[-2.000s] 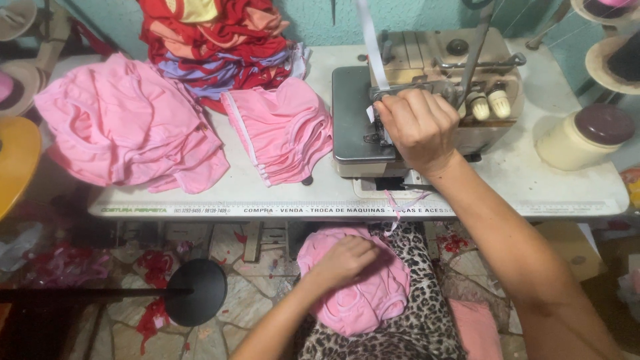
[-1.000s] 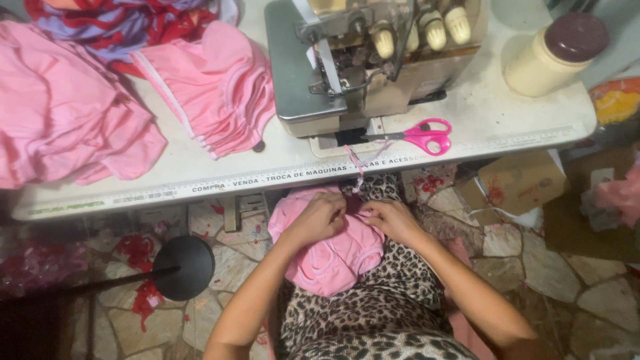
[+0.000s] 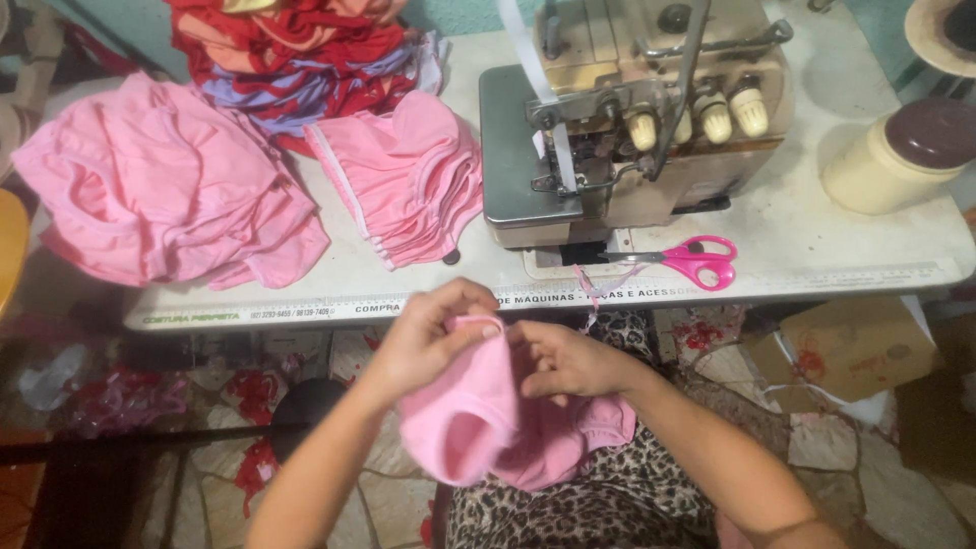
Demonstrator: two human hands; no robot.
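Note:
My left hand grips the top edge of a pink fabric garment, which hangs over my lap with a round bound opening at its lower part. Beside it my right hand has its fingers curled at the same garment's upper edge; its fingertips are partly hidden. More pink fabric lies on my leopard-print clothing. Pink-handled scissors rest on the table below the sewing machine, near a twisted thread strip. A white elastic band runs down into the machine.
To the left on the white table lie a stack of pink garments and a larger pink heap. Behind them stands a red, orange and purple fabric pile. A cream jar with a brown lid is at the right.
From my lap, both hands have risen toward the table edge with a pink garment. Two seconds ago my right hand was at the machine; the scissors show on the table since the second frame.

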